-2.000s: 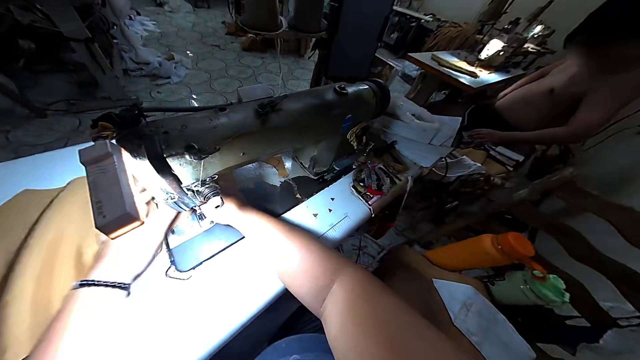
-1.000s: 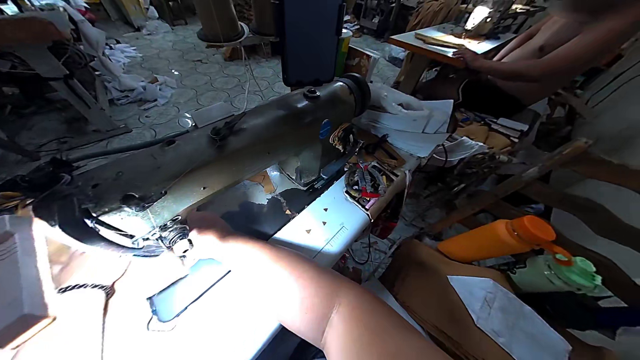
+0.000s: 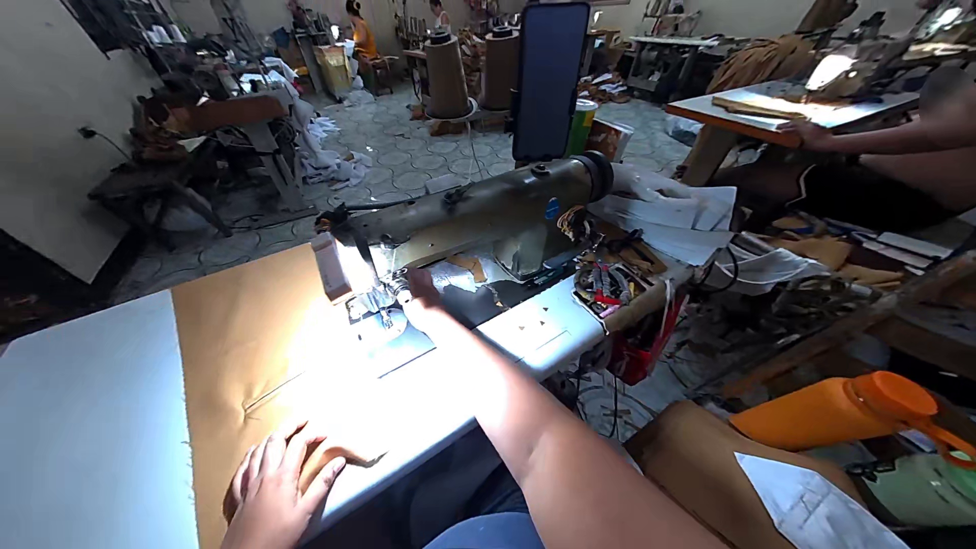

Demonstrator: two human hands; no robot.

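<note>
An industrial sewing machine (image 3: 488, 210) stands on a white table (image 3: 427, 404), its lamp glaring over the needle area. Tan fabric (image 3: 229, 343) with a slit-like seam lies left of the needle. My left hand (image 3: 278, 484) rests on the fabric near the table's front edge, fingers bent around a raised fold. My right hand (image 3: 421, 290) is at the machine's head, just right of the presser foot (image 3: 386, 319); its fingers are partly hidden, so its grip is unclear. A pale rectangular block (image 3: 331, 267) is at the head's left side.
A tray of small tools (image 3: 610, 286) sits at the table's right end, beside white cloth (image 3: 671, 221). A phone (image 3: 550, 80) stands upright behind the machine. An orange bottle (image 3: 839, 412) lies at lower right. A co-worker's hand (image 3: 808, 133) rests at another table, right; other people sit farther back.
My left hand, near the needle two seconds ago, now lies on the fabric nearer the front edge. My right hand remains by the machine's head. The view has swung markedly upward and left.
</note>
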